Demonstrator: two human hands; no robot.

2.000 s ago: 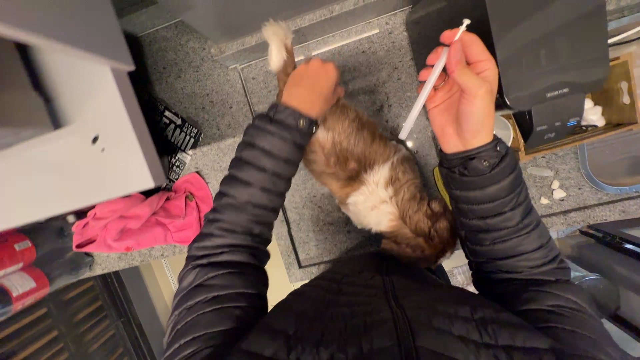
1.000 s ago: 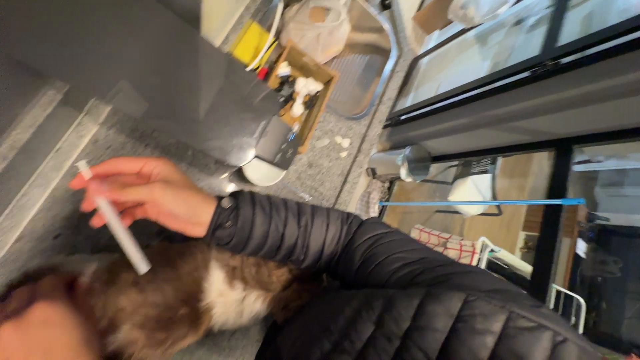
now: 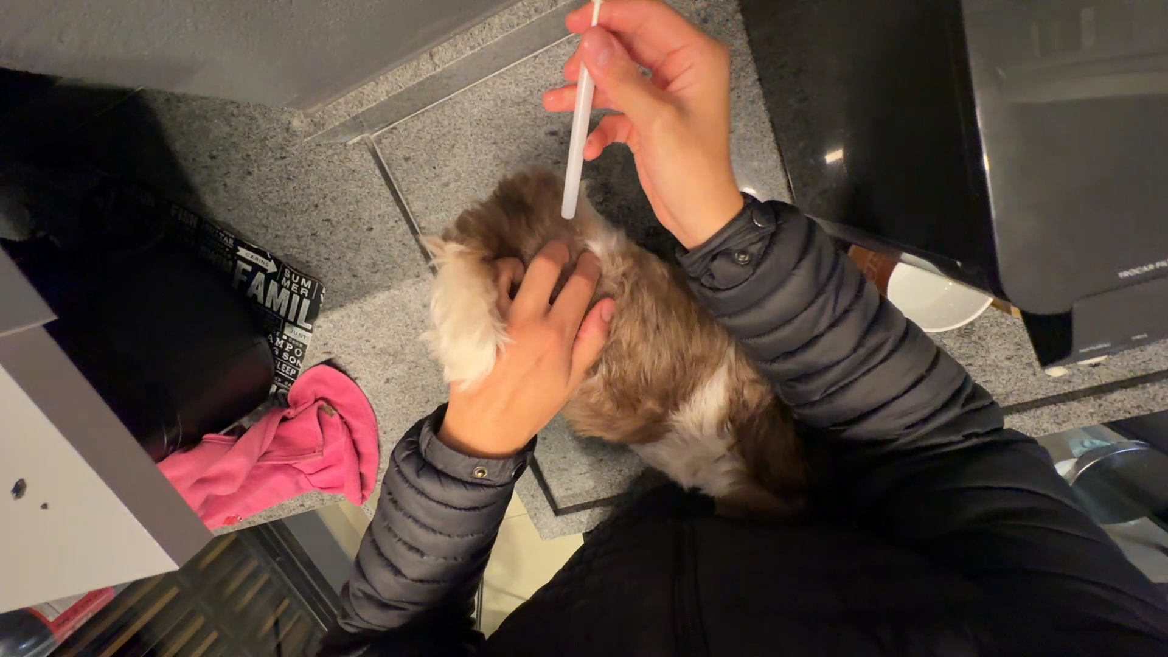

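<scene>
A brown and white long-haired dog (image 3: pixel 657 356) stands or lies on the grey granite countertop (image 3: pixel 493 119); its head is out of clear sight against my black jacket. My left hand (image 3: pixel 534 351) rests on its rump beside the whitish tail (image 3: pixel 461 315), fingers spread and pressed into the fur; whether they grip the tail or fur cannot be told. Above the rump, my right hand (image 3: pixel 662 109) holds a thin white plastic syringe-like applicator (image 3: pixel 578 137) between thumb and fingers. Its lower tip points down just over the fur near my left fingertips; contact is unclear.
Pink cloth (image 3: pixel 301 447) lies at the counter's left edge, by a black printed item (image 3: pixel 274 301). A white cabinet piece (image 3: pixel 82 465) juts in at left. On the right are a large glossy black appliance (image 3: pixel 912 137) and a white bowl (image 3: pixel 935 292). A grey wall borders the top.
My left hand, closed at the tail end two seconds ago, now lies spread on the rump. My right hand has brought the applicator over the rump. The view swung right and back.
</scene>
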